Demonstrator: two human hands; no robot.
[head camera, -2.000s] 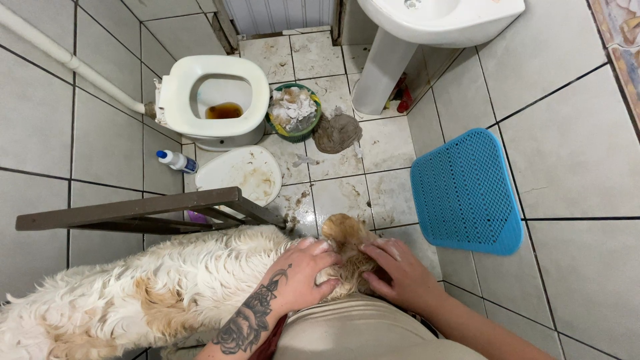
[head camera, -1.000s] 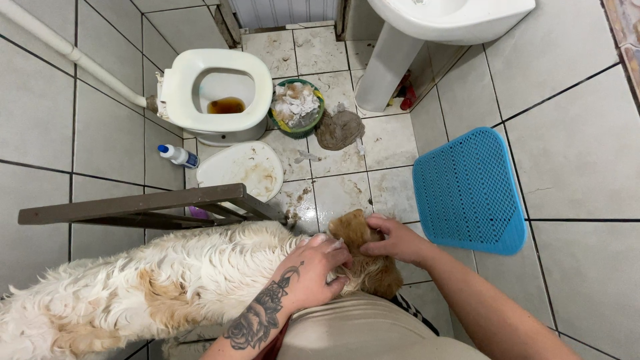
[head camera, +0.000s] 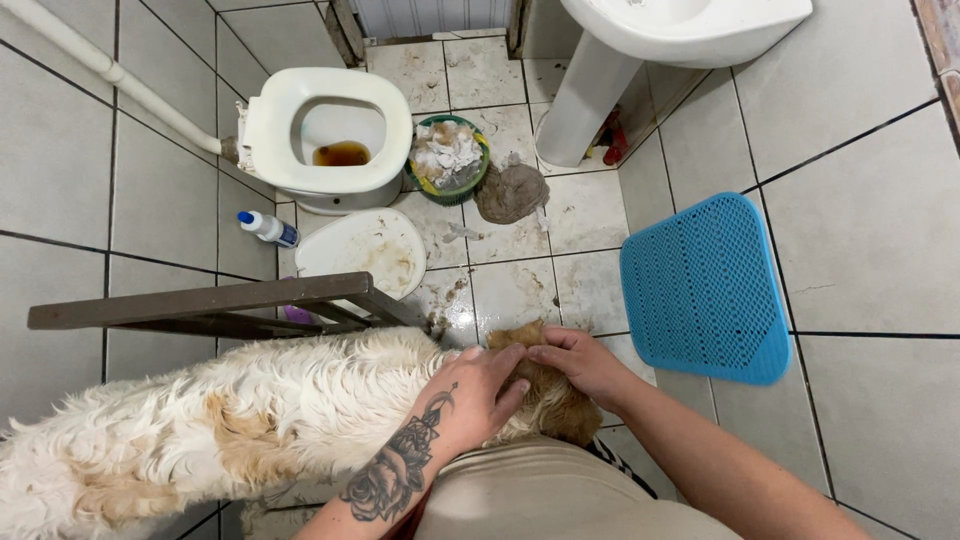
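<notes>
A dog with long white and tan fur (head camera: 322, 412) stands across the lower left, its tan head (head camera: 566, 397) close against my body. My left hand (head camera: 476, 390) lies on the dog's neck and head, thumb and fingers bent into the fur. On the far side of the head, my right hand (head camera: 581, 364) pinches a tan ear or tuft of head fur between thumb and fingers. The fingertips of both hands nearly meet there. The dog's face is hidden from view.
Beyond the dog are a toilet (head camera: 390, 142), a loose lid (head camera: 360, 247), a bottle (head camera: 268, 229), a filled green basket (head camera: 450, 196) and a grey cloth (head camera: 514, 193). A brown frame (head camera: 202, 298) stands at left, a sink (head camera: 690, 37) upper right, a blue perforated mat (head camera: 705, 289) at right.
Two seconds ago both hands lay on either side of the dog's head. My right hand has since moved in over the head fur, and the head has shifted a little.
</notes>
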